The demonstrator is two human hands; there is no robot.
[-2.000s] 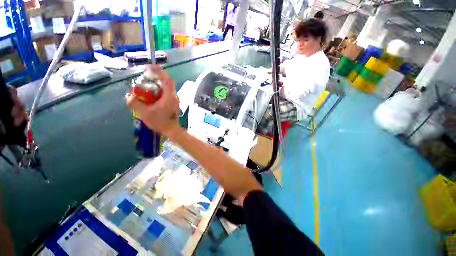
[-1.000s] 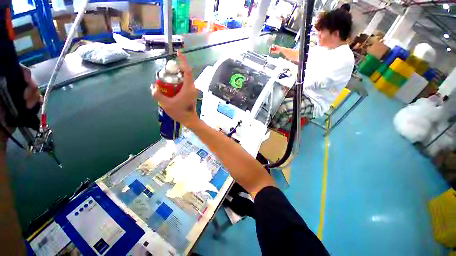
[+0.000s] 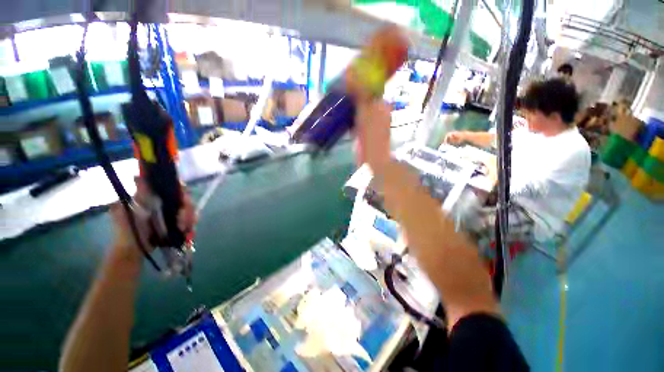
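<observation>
My left hand (image 3: 149,218) is wrapped around the lower body of the black auto-feed screwdriver (image 3: 154,145), with its yellow label and orange strip. The silvery nose points down over the dark green conveyor belt. My right hand (image 3: 369,102) is raised, blurred, and holds an aerosol can (image 3: 327,122). The can is tilted, its red and yellow end up to the right and its dark blue body down to the left. The bench (image 3: 247,294) with photo sheets and a crumpled cream paper or cloth (image 3: 327,323) lies below my hands.
A black hose (image 3: 510,145) hangs right of my right arm. A person in white (image 3: 550,163) sits at the right beside a white machine (image 3: 382,225). The conveyor belt (image 3: 240,232) runs behind the bench. Shelves with boxes (image 3: 229,109) stand at the back.
The view has swung left and up. My right hand has tilted the can, which was upright. My left hand and the screwdriver, partly cut off at the left edge before, now show fully.
</observation>
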